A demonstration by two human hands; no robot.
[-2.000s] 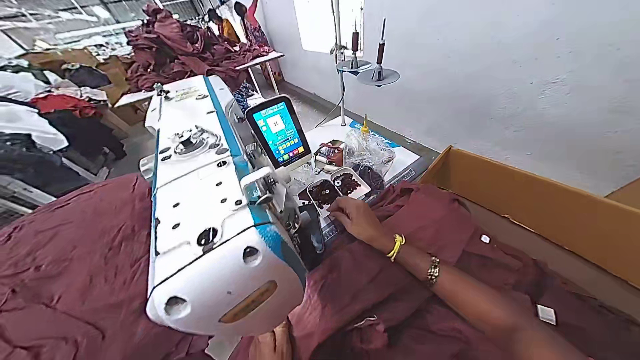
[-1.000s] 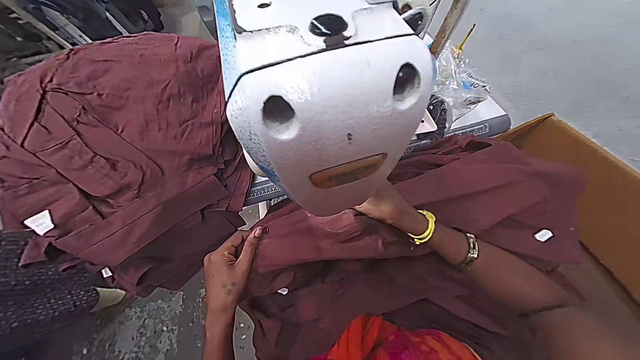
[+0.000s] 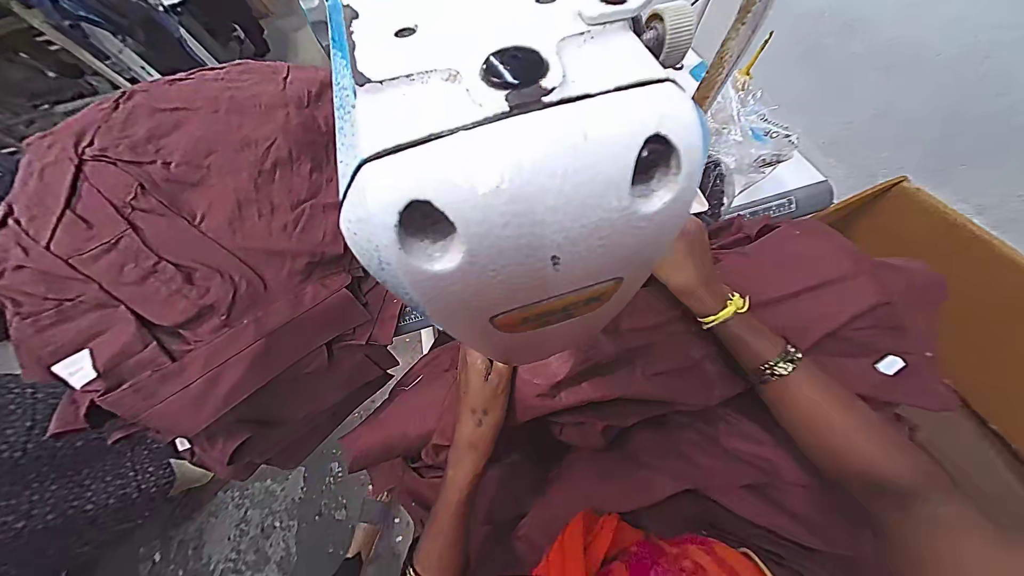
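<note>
The white head of an industrial sewing machine [image 3: 520, 216] fills the upper middle of the head view. Below its front end lies a maroon garment [image 3: 640, 368], spread toward the right. My left hand [image 3: 483, 384] reaches up under the machine head at the garment; the head hides its fingers. My right hand [image 3: 686, 260] is at the right side of the machine head, over the maroon cloth, its fingers also hidden behind the machine. A yellow thread band and a metal-coloured bracelet are on my right wrist and forearm. Whether either hand grips the cloth does not show.
At the left is a large pile of maroon garments [image 3: 200, 208] with white labels. Clear plastic bags [image 3: 748, 136] lie on the machine table [image 3: 788, 192] behind my right hand. A cardboard box [image 3: 952, 296] stands at the right, near the wall. Dark speckled cloth [image 3: 72, 488] is at the lower left.
My left hand has moved from the left edge of the garment to under the machine head. Earlier my right hand was at small trays beside the screen. The view has moved closer to the machine.
</note>
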